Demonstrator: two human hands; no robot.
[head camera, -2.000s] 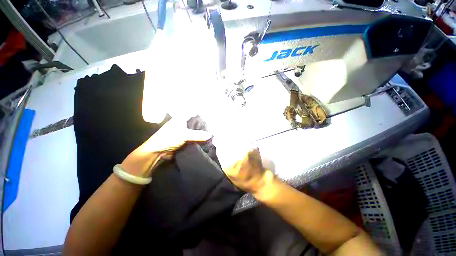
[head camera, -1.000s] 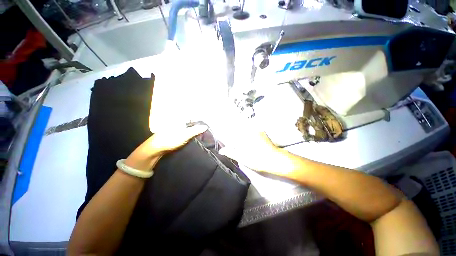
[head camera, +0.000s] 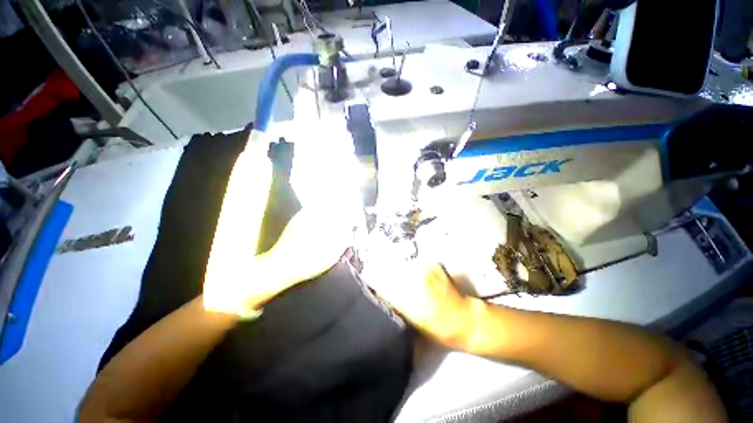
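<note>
A black garment piece lies over the machine bed and hangs off the front edge, with its edge seam running up toward the needle. My left hand lies on the garment and holds its edge just left of the presser foot; the lamp glare washes out the fingertips. My right hand is at the right side of the edge, fingers curled on the cloth; glare hides the fingertips. The white sewing machine with "JACK" lettering stands behind my hands.
The glowing lamp strip on a blue tube crosses in front of my left wrist. A crumpled brown-gold bundle lies right of the needle. A dark screen stands on top. A blue strip is at the left.
Both hands and the garment edge have moved up to the presser foot. The view has shifted, with the lamp strip now over my left wrist and more of the machine top showing.
</note>
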